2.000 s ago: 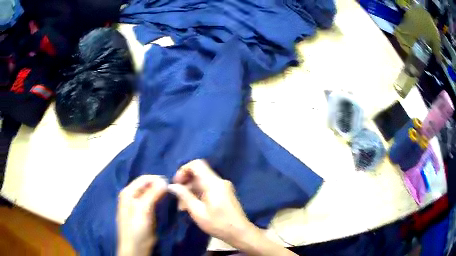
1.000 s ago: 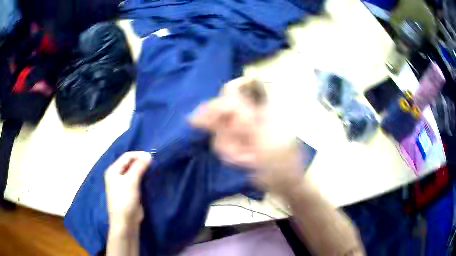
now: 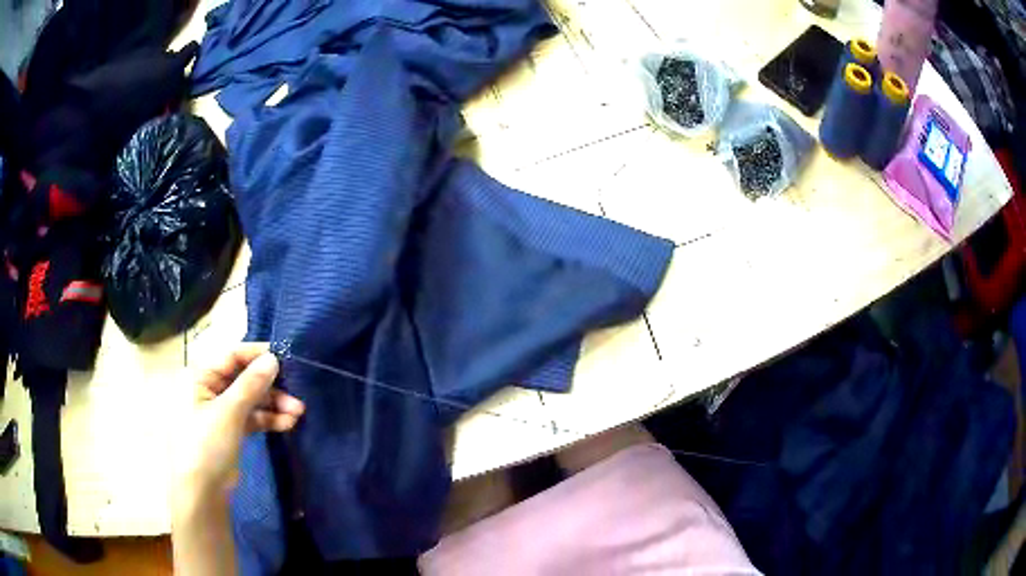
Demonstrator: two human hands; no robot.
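Observation:
A navy garment (image 3: 338, 236) with fine ribbed texture lies over the table and hangs past its near edge. My left hand (image 3: 242, 394) pinches the garment's edge between thumb and fingers at the left. A small silvery snap fastener (image 3: 280, 350) shows at the fingertips. A thin sewing thread (image 3: 383, 385) runs from it to the right across the garment and past the table's edge. My right hand is not in view.
Two clear bags of tiny black pieces (image 3: 681, 92) (image 3: 759, 161) stand right of the garment. Beyond are a smartphone (image 3: 806, 70), navy thread cones (image 3: 849, 110) and a pink packet (image 3: 929, 167). A knotted black plastic bag (image 3: 169, 231) sits left; dark garments (image 3: 866, 450) hang below right.
My right hand has moved out of view, and the thread is now stretched to the right. My left hand still holds the garment edge. The camera view has shifted.

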